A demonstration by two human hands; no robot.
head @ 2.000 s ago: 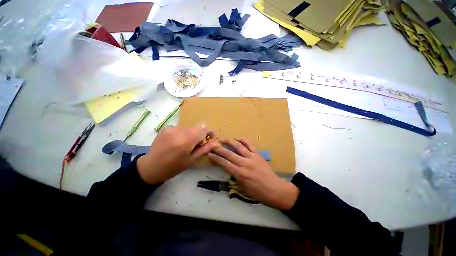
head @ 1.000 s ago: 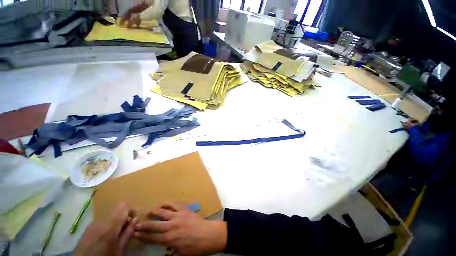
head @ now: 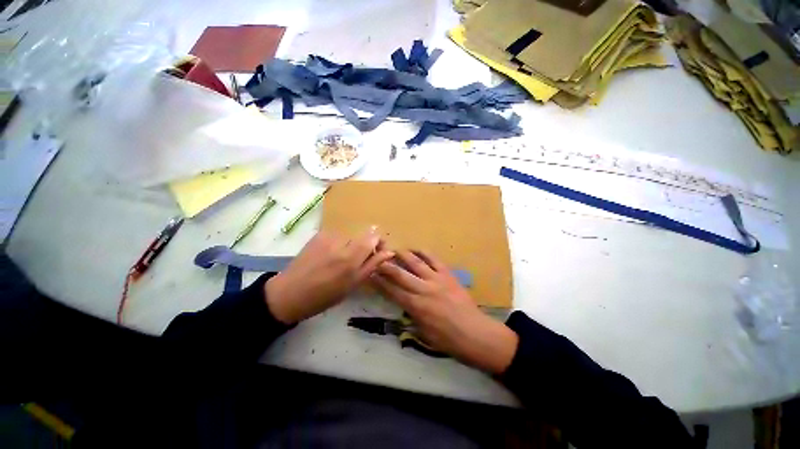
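Note:
A narrow grey-blue strap (head: 263,261) runs from left of the brown board (head: 421,206) under both hands; its short end shows past my right fingers. My left hand (head: 326,270) has its fingertips pinched together over the board, at the strap; a tiny pale speck shows at them, too small to name. My right hand (head: 439,302) lies on the strap, its fingertips touching the left ones and pressing it on the board. The strap between the hands is hidden under the fingers.
Pliers (head: 379,326) lie partly under my right hand. Two green-handled tools (head: 303,210), a red-and-black tool (head: 158,247) and a plastic bag (head: 132,123) lie left. A parts dish (head: 333,153) and strap pile (head: 377,92) lie behind the board, a dark blue strap (head: 618,208) right.
The view swung right and up one second ago and is now back down on the board. The orange-gold glint at my left fingertips two seconds ago is replaced by a tiny pale speck.

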